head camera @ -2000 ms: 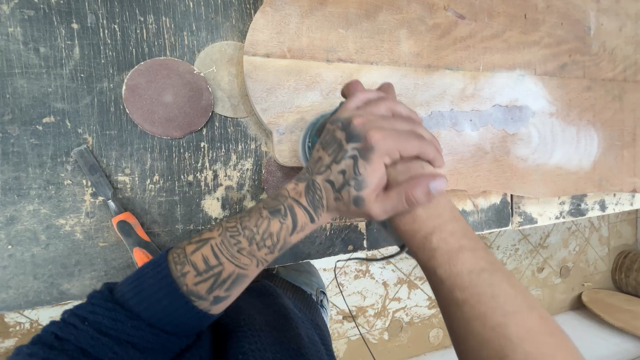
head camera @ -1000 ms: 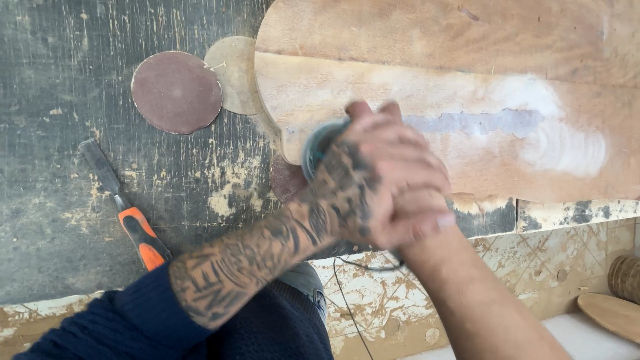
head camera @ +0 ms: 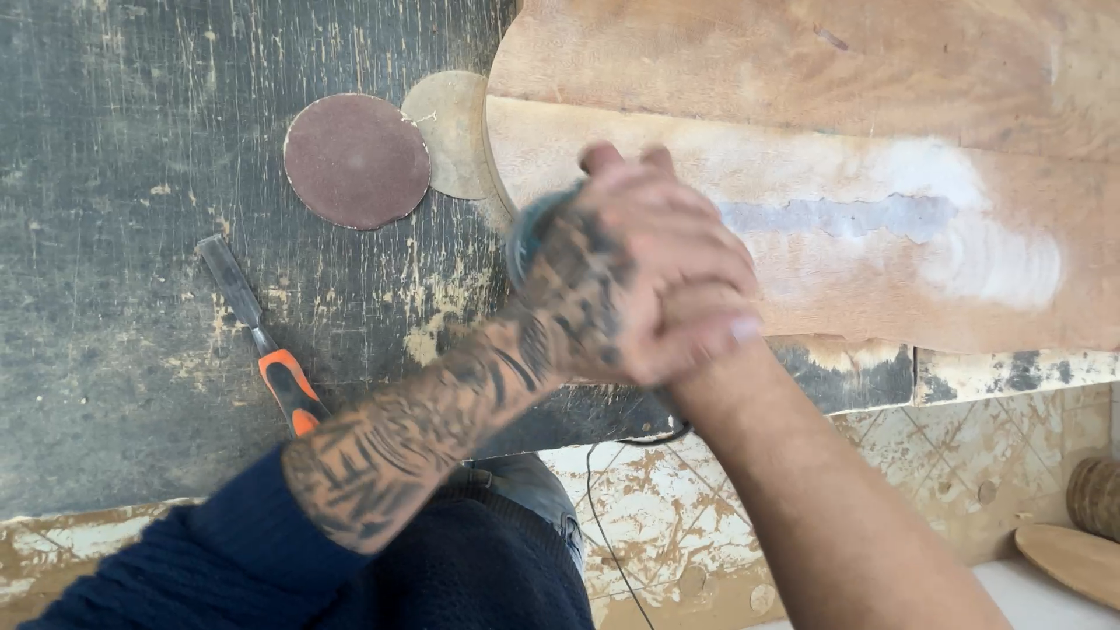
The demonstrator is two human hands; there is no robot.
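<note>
My left hand [head camera: 652, 271], on the tattooed forearm, lies over my right hand [head camera: 722, 306] and wraps across it; both are slightly blurred. Beneath them is a corded power sander [head camera: 535, 229], mostly hidden, with only its blue-green rounded edge showing at the left. It sits at the rounded left end of a pale wooden board [head camera: 831, 96]. The right hand's fingers are largely covered, so its hold on the tool is hard to see. A grey-violet strip of filler [head camera: 840, 217] runs along the board, with whitish dusty patches around it.
On the worn dark workbench [head camera: 157, 114] lie a reddish-brown sanding disc [head camera: 357, 162], a paler disc [head camera: 451, 133] partly under the board, and a chisel [head camera: 284, 376] with an orange and black handle. A black cord [head camera: 604, 525] hangs over the front edge. Wooden pieces [head camera: 1072, 560] lie lower right.
Both hands, one over the other, have stayed on the sander near the board's left end, shifting only slightly. The view has shifted a little.
</note>
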